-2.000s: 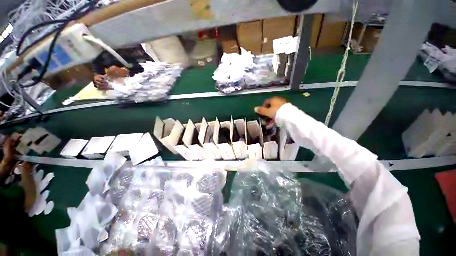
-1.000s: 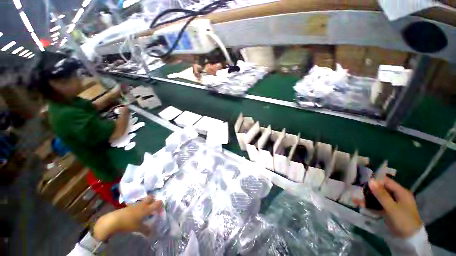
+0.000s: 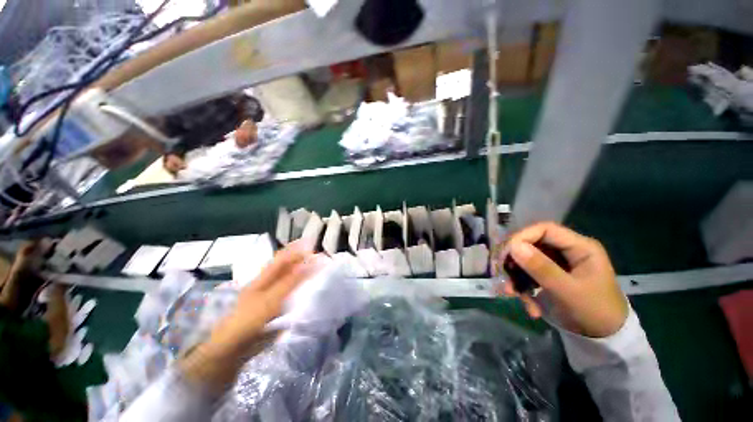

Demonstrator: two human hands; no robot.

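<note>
A row of open white cartons [image 3: 396,260] stands on the green belt, some with dark contents. My right hand [image 3: 565,280] is at the row's right end and pinches a small black part [image 3: 541,265]. My left hand [image 3: 252,317], blurred, is over the goods left of centre, with a white wrapped piece [image 3: 322,290] at its fingers; the grip is too blurred to tell. A clear poly bag [image 3: 413,354] with dark contents lies in front of me. White wrapped pieces [image 3: 169,317] lie to its left.
Closed white cartons [image 3: 186,257] lie left of the row. A neighbour's hand [image 3: 58,317] is at the far left near white pieces. Across the belt are white piles [image 3: 384,128] and another person's hands. A cord [image 3: 494,107] hangs beside a slanted grey post [image 3: 570,115]. A red sheet [image 3: 737,317] lies right.
The view has swung right again. My left hand has moved up and right from the clear packs to the white piece near the cartons. My right hand still holds the black part.
</note>
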